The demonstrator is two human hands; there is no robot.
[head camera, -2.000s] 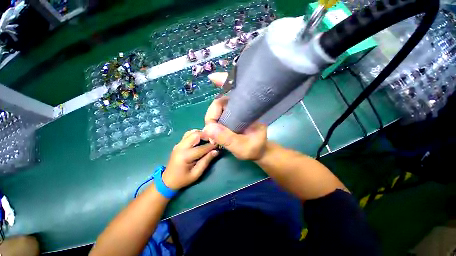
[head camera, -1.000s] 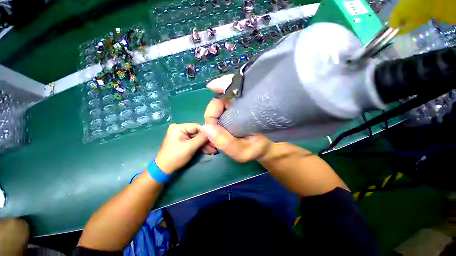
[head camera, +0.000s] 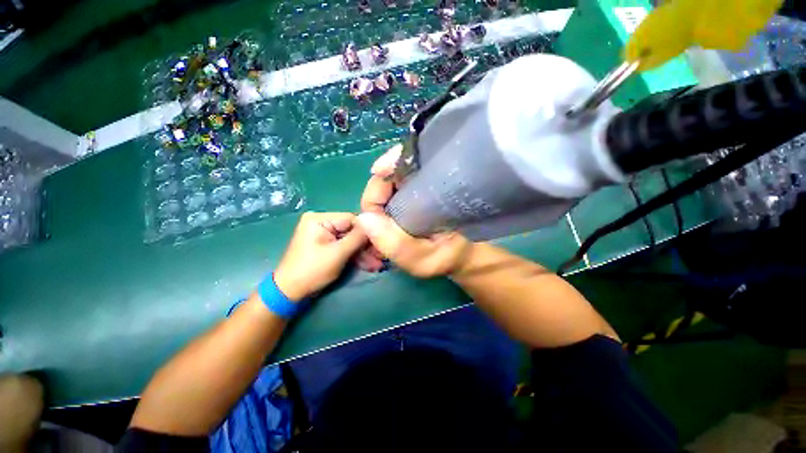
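My right hand point(head camera: 408, 241) is closed around the lower end of the grey electric screwdriver point(head camera: 477, 150), which leans up to the right. My left hand point(head camera: 320, 251), with a blue wrist strap point(head camera: 279, 295), has its thumb and forefinger pinched together against my right thumb. Whether a small part is between these fingertips cannot be seen. A small pinkish-dark thing point(head camera: 371, 260) shows just below the touching fingers, on the bench mat. The screwdriver's tip is hidden by my hands.
A clear blister tray point(head camera: 221, 196) holds heaped dark and yellow assemblies point(head camera: 209, 97) at its far end. Another clear tray point(head camera: 311, 124) holds pinkish-copper parts point(head camera: 361, 87). A pale rail point(head camera: 300, 78) crosses behind. A green box point(head camera: 654, 53) and black cables stand right. Another person's hand point(head camera: 19, 409) shows lower left.
Compared with two seconds ago, my left fingers have drawn in to a pinch, and the wrist has moved slightly left. The screwdriver's top tilts further right. My right hand still holds it.
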